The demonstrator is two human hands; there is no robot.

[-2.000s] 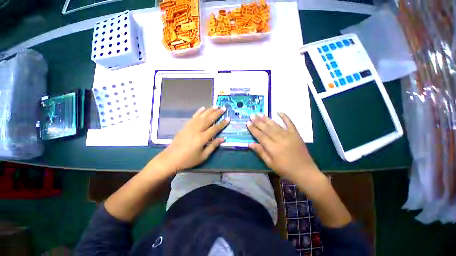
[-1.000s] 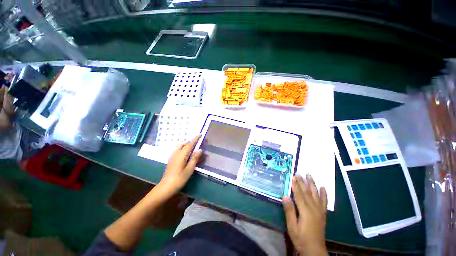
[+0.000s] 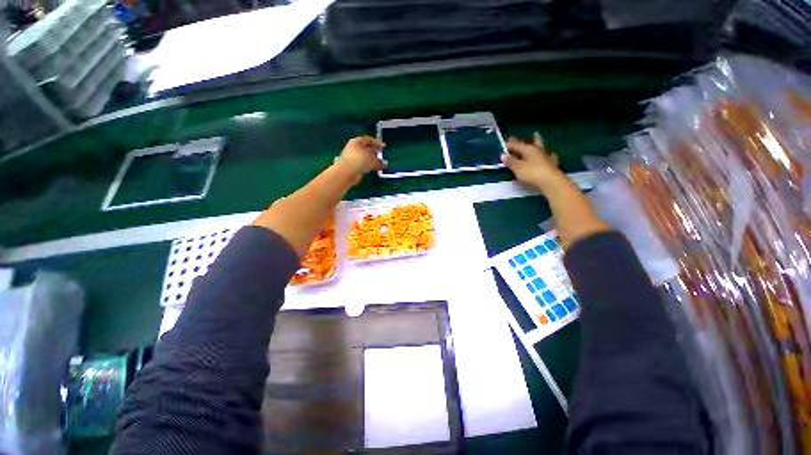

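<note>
A white front housing [image 3: 442, 145] with a dark panel in its right part lies on the green surface beyond the bench's white edge strip. My left hand [image 3: 363, 156] holds its left end and my right hand [image 3: 531, 161] is at its right end, fingers on the edge. The dark assembly fixture [image 3: 316, 373] with its white patch lies empty on white paper near me, partly covered by my left sleeve. Another white housing with blue keycaps [image 3: 545, 280] lies at the right, partly hidden by my right arm.
Two clear tubs of orange keycaps [image 3: 391, 233] stand behind the fixture. The dotted white keypad stack [image 3: 192, 263] is at left, with green circuit boards [image 3: 98, 395] and a wrapped bundle [image 3: 40, 355]. Another white frame [image 3: 166, 172] lies far left. Clear plastic bags [image 3: 711, 213] pile at right.
The housing with the circuit board has left the fixture, which now shows bare. Both my hands have moved from the fixture to the far green surface, at a housing's ends. The view has shifted forward.
</note>
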